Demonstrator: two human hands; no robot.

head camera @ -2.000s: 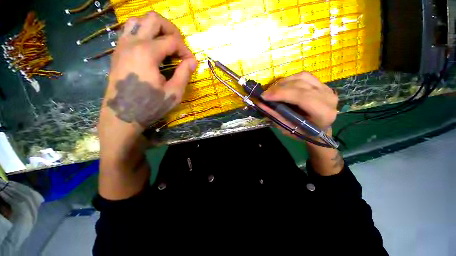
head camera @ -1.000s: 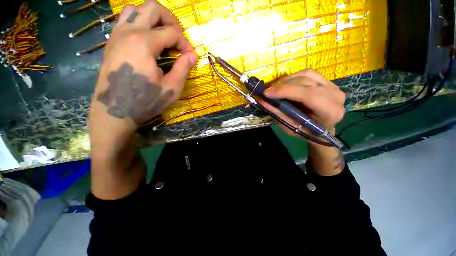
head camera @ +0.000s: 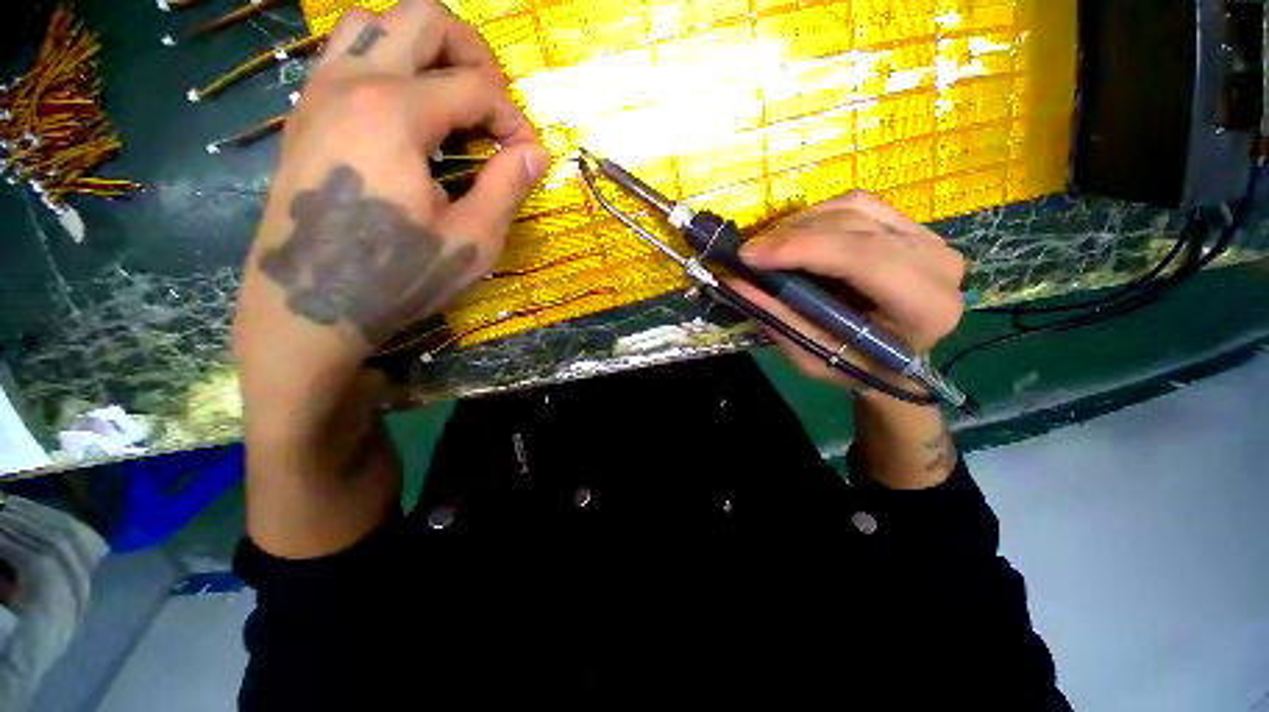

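Note:
The shiny yellow-orange circuit panel (head camera: 891,125) lies flat under both hands, with strong glare in its middle. My left hand (head camera: 404,181) pinches a thin lead wire (head camera: 466,162) between thumb and forefinger over the panel's left part; the fingers hide much of the wire. My right hand (head camera: 870,285) holds the dark soldering iron (head camera: 793,292) with its feed tube alongside. The iron's tip is just right of my left fingertips, at the panel surface. Several leads (head camera: 258,63) project from the panel's left edge. One lead (head camera: 480,338) lies along the near edge.
A pile of loose orange-brown leads (head camera: 63,104) lies at the far left on the dark green bench (head camera: 167,181). A dark box (head camera: 1148,98) with black cables stands right of the panel. A white piece (head camera: 21,431) lies at the left edge. Grey cloth and a blue item show below left.
The view has shifted slightly, so the panel and pile sit further up and left. My left hand appears a little further left. The iron tip stays beside my left fingertips.

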